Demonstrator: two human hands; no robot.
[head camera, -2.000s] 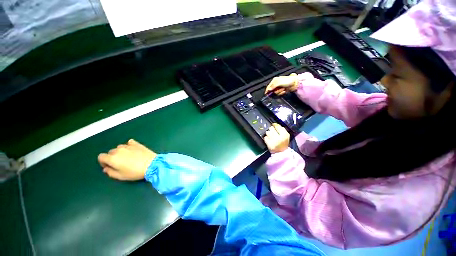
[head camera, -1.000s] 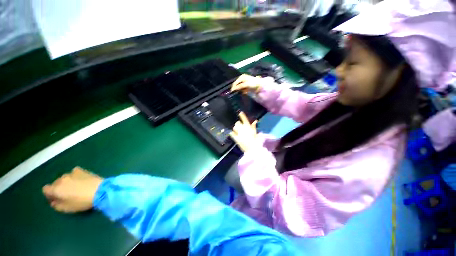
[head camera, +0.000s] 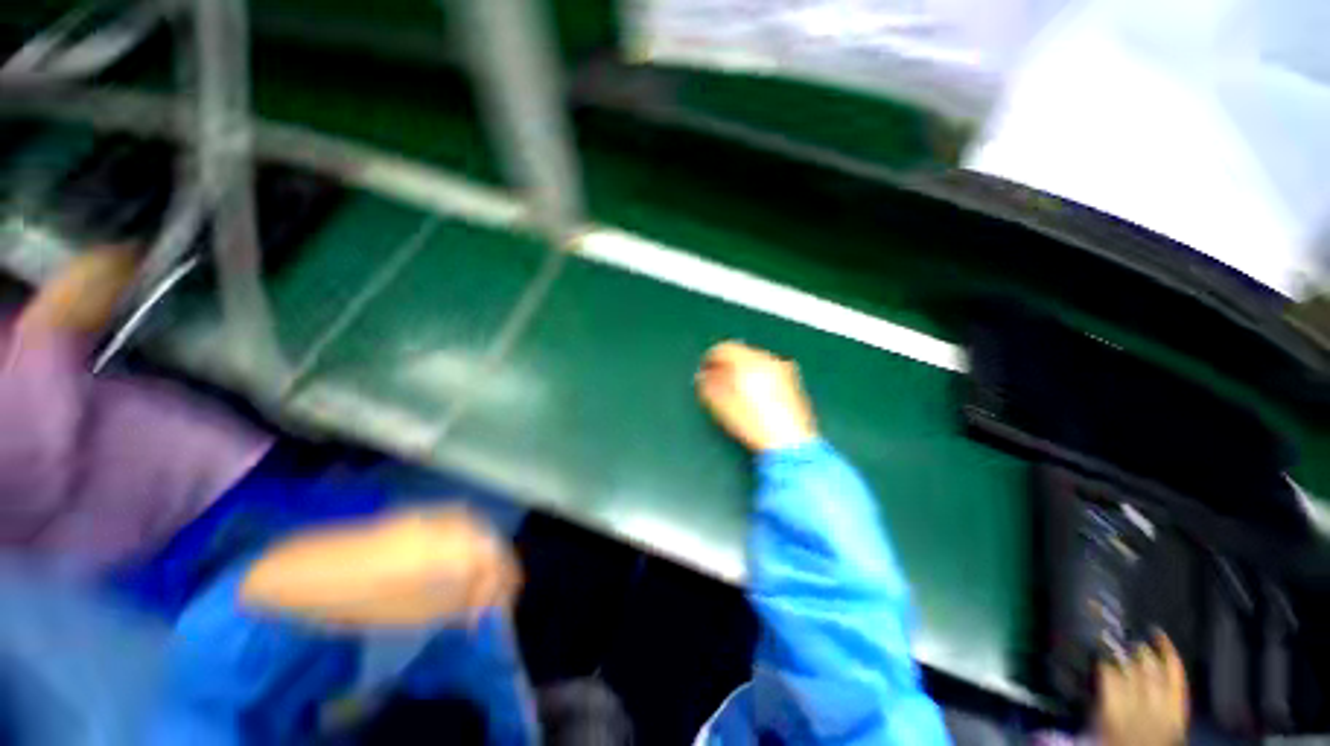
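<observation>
My right hand (head camera: 756, 397), bare in a blue sleeve, rests on the green bench (head camera: 627, 394) with its fingers curled in and nothing visible in it. My left hand (head camera: 387, 566) is low at the left, off the bench and strongly blurred; its fingers and any content cannot be made out. A black slotted tray (head camera: 1123, 401) lies right of my right hand. A second black tray (head camera: 1058, 554) with dark and silvery parts is nearer, at the lower right.
Another person's hand (head camera: 1145, 697) is at the near black tray. A person in a pink sleeve (head camera: 131, 452) is at the far left, by blurred metal posts (head camera: 226, 190). A white strip (head camera: 773, 299) runs along the bench. White sheets (head camera: 1152, 131) hang at the upper right.
The view has swung left, so the trays and right neighbour have moved to the right edge. My left hand and the left neighbour have come into view. My right hand still rests on the bench.
</observation>
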